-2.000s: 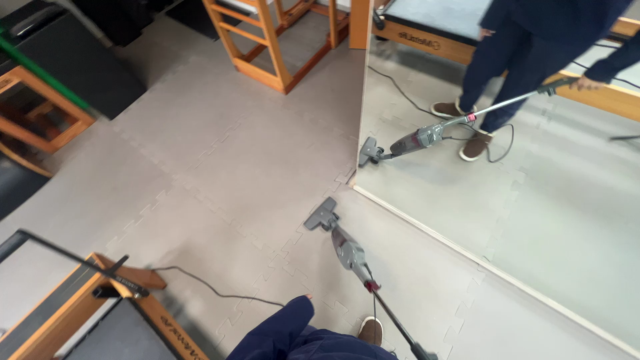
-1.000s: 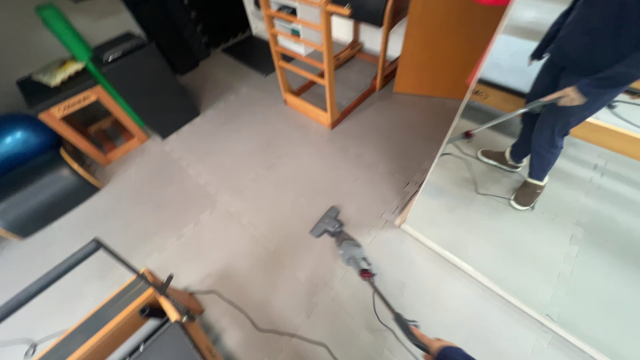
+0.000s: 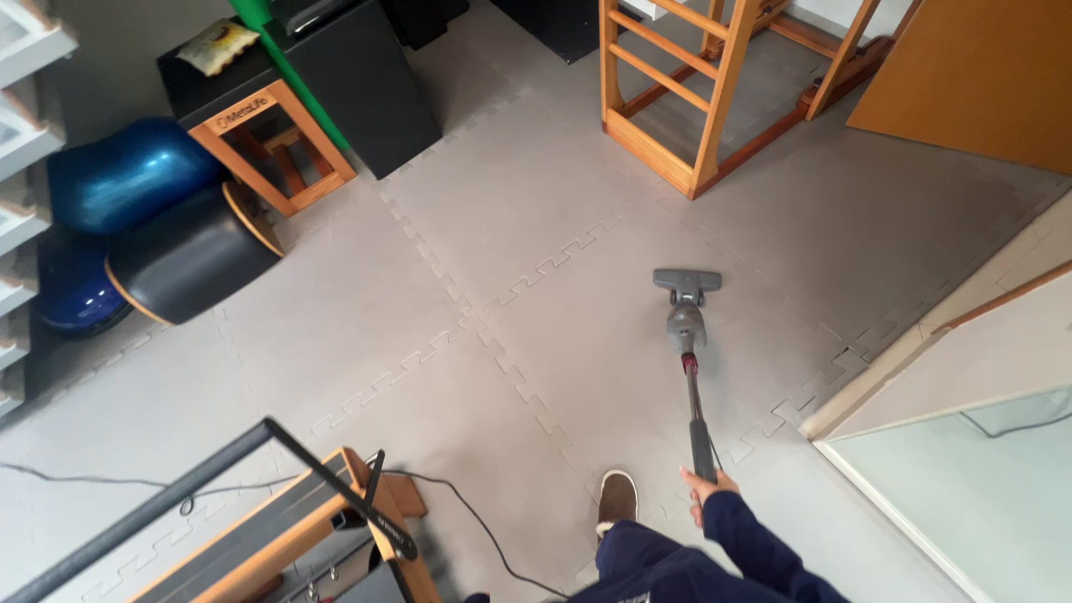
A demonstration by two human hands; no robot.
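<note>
A grey upright stick vacuum cleaner stands out ahead of me, its flat floor head resting on the grey interlocking mat floor. My right hand is closed around the dark handle at the tube's near end, just right of my brown shoe. A dark blue sleeve covers that arm. My left hand cannot be made out; only a small dark bit of clothing shows at the bottom edge.
A wooden ladder-like frame stands ahead, an orange board beyond it. Right is a mirror. A Pilates reformer and black cord lie lower left. Blue balls, a black barrel and a wooden-framed box sit left.
The view has swung toward the right-hand mat area and the mirror shows less. The vacuum, gripped by my right hand, now points straight ahead rather than up and to the left.
</note>
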